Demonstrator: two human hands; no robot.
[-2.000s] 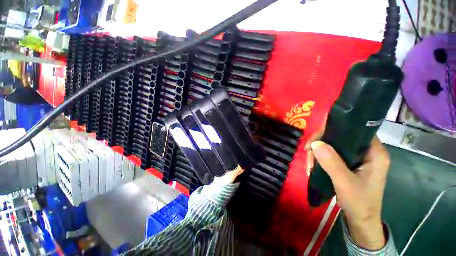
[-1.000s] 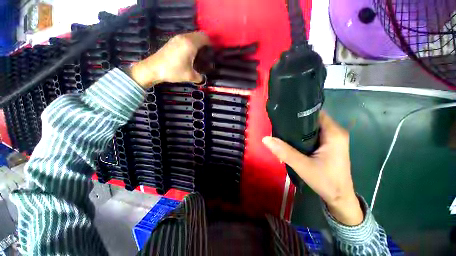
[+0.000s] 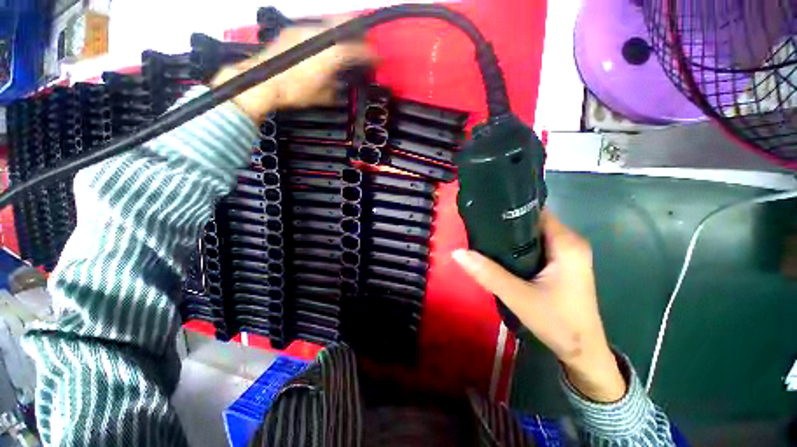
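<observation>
Slim black plastic housings (image 3: 398,214) lie side by side in long rows, their oval ends lined up like chain links. A few at the top right end of the rows (image 3: 424,140) lie at a slant. My left hand (image 3: 301,79) is blurred over the top of the rows, partly behind the cord. Its fingertips are at a dark housing end; whether they grip it is unclear. My right hand (image 3: 555,292) is shut around the dark green electric screwdriver (image 3: 502,196), right of the rows. Its nose points down and the bit is not visible.
The black power cord (image 3: 419,10) arches from the tool's rear across my left hand and sleeve. A red cover (image 3: 419,61) lies under the housings. A green surface (image 3: 612,253) with a white cable (image 3: 677,284) is at right. A purple-based fan (image 3: 612,57) stands top right. A blue crate (image 3: 262,397) is below.
Since the first frame, my left hand has let go of the stacked housings and moved to the rows' top. In the last second it moved slightly up, and several slanted housings now lie below it.
</observation>
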